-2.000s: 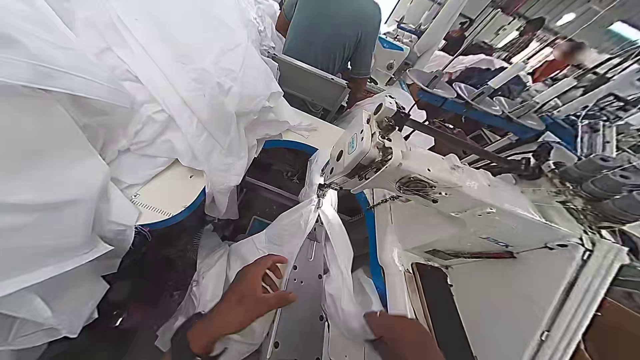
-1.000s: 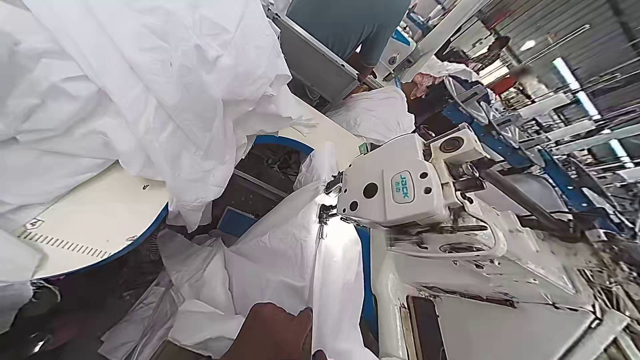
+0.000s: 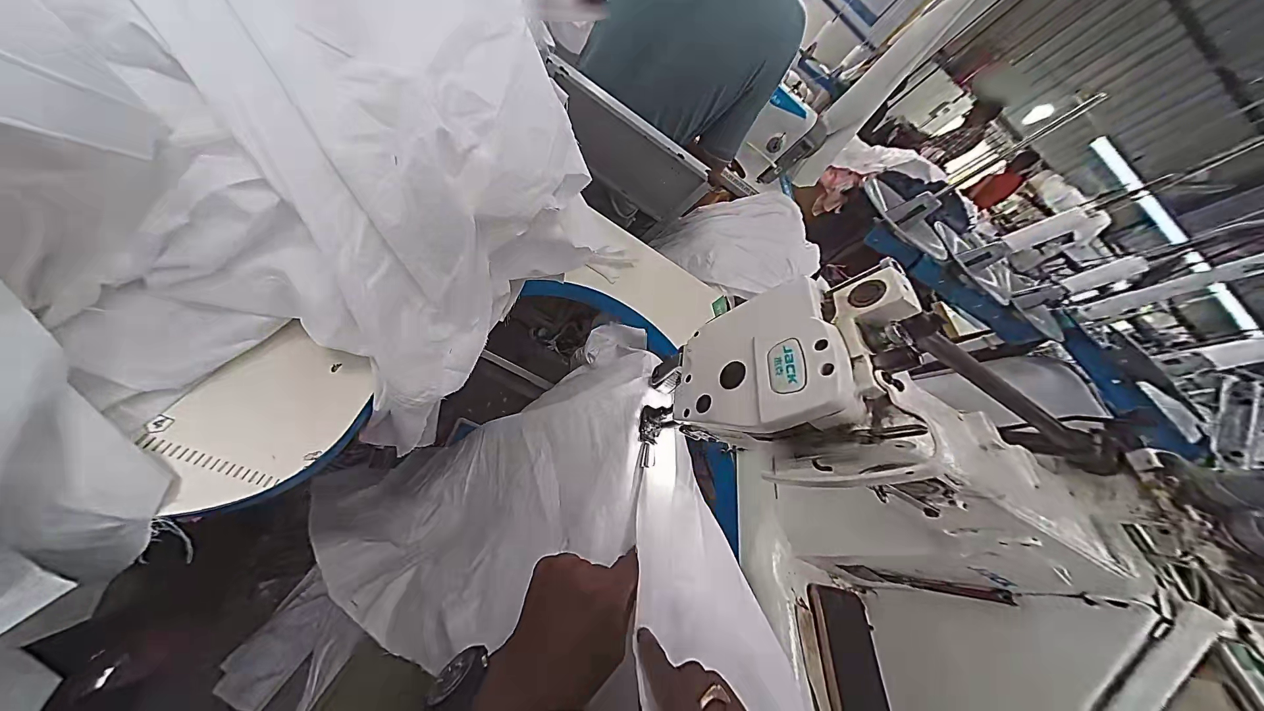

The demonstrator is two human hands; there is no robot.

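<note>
White fabric runs through the needle area of a Jack industrial sewing machine, whose lamp lights the cloth under the head. My left hand, with a dark watch at the wrist, grips the fabric along a seam below the needle. Close beside it at the bottom edge, my right hand, wearing a ring, touches the same seam; most of it is out of frame, and its grip is unclear.
A large pile of white fabric covers much of a cream table with a blue edge. Another white bundle lies behind the machine head. A co-worker in a green garment is beyond. More machines stand at right.
Two seconds ago my left hand was open over the cloth and apart from my right; now both are close together at the seam. The view has shifted.
</note>
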